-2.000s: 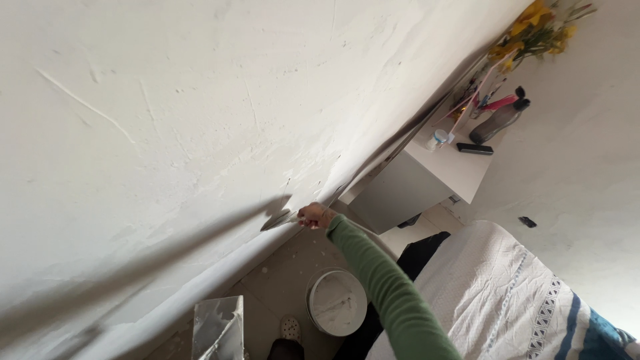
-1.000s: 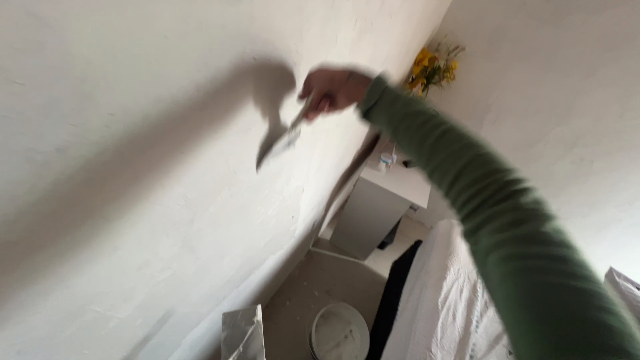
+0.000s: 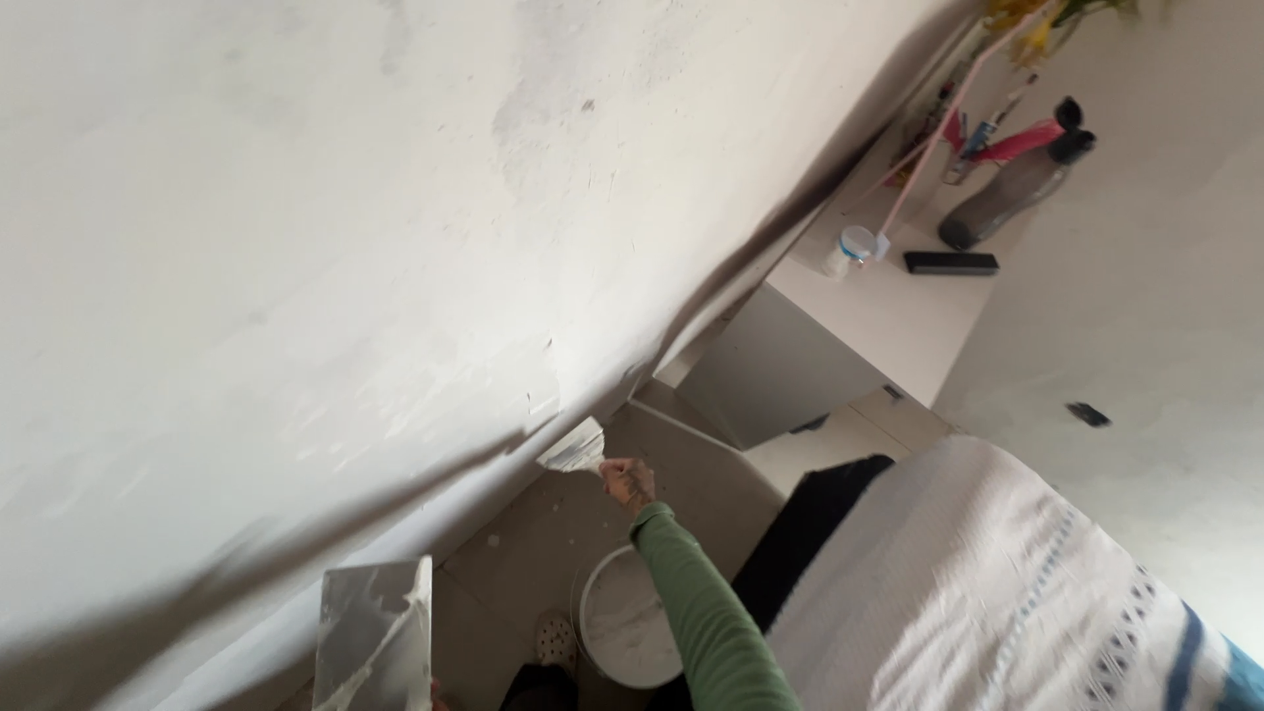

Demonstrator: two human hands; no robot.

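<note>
My right hand (image 3: pixel 629 483), in a green sleeve, grips the handle of a putty knife (image 3: pixel 577 447) whose wide blade is smeared with white compound. The blade is close to the foot of the white wall (image 3: pixel 346 247); whether it touches is not clear. At the bottom edge, a flat metal plate (image 3: pixel 367 632) streaked with compound is held up by my left hand (image 3: pixel 437 696), of which only a few fingertips show. A round bucket (image 3: pixel 632 632) of white compound stands on the floor, partly behind my right forearm.
A bed with a white and blue patterned cover (image 3: pixel 948 583) lies at the right. Beyond it a white cabinet (image 3: pixel 849 306) carries a grey bottle (image 3: pixel 1007 197), a small jar (image 3: pixel 849 249), a black box (image 3: pixel 951 263) and yellow flowers (image 3: pixel 1032 35). My shoe (image 3: pixel 555 640) is beside the bucket.
My right hand with the putty knife has come down from higher on the wall to near its foot. The view has shifted noticeably.
</note>
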